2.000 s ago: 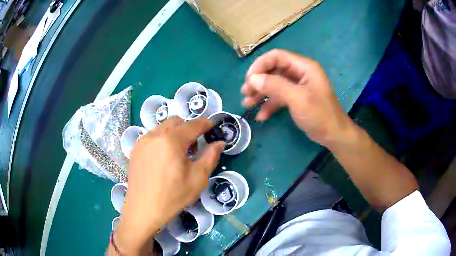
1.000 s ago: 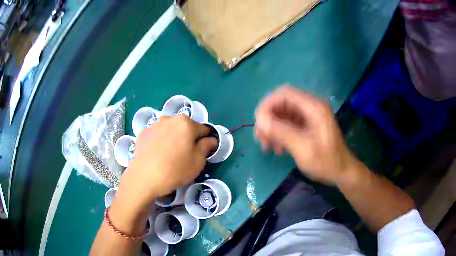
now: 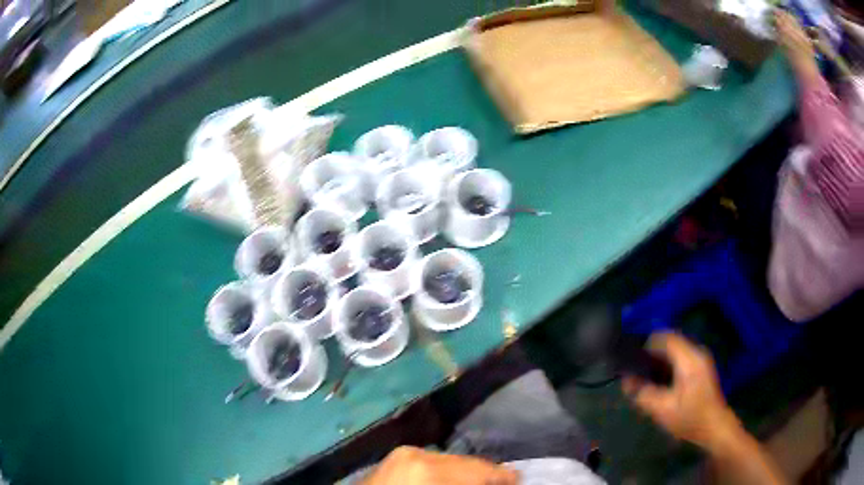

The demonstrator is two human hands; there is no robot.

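Several white cup-shaped housings point(image 3: 448, 284) stand grouped on the green bench. Many show dark round centres; those at the back look paler inside. The rightmost back housing point(image 3: 478, 204) has a thin wire trailing to its right. My right hand point(image 3: 684, 390) is beyond the bench's front edge at the lower right, closed around a dark, blurred object that looks like the electric screwdriver point(image 3: 646, 363). My left hand point(image 3: 436, 468) is at the bottom edge, cut off, its fingers not clear. Both are apart from the housings.
A crinkled clear bag of screws point(image 3: 256, 170) lies behind the housings on the left. A shallow cardboard tray point(image 3: 578, 71) lies at the back right. A blue stool point(image 3: 696, 298) is below the bench. Another person's sleeve point(image 3: 834, 152) is at the far right.
My left hand has left the housings and moved down to the bottom edge. My right hand has moved down and right and now holds a dark object. The view has turned and shows more housings.
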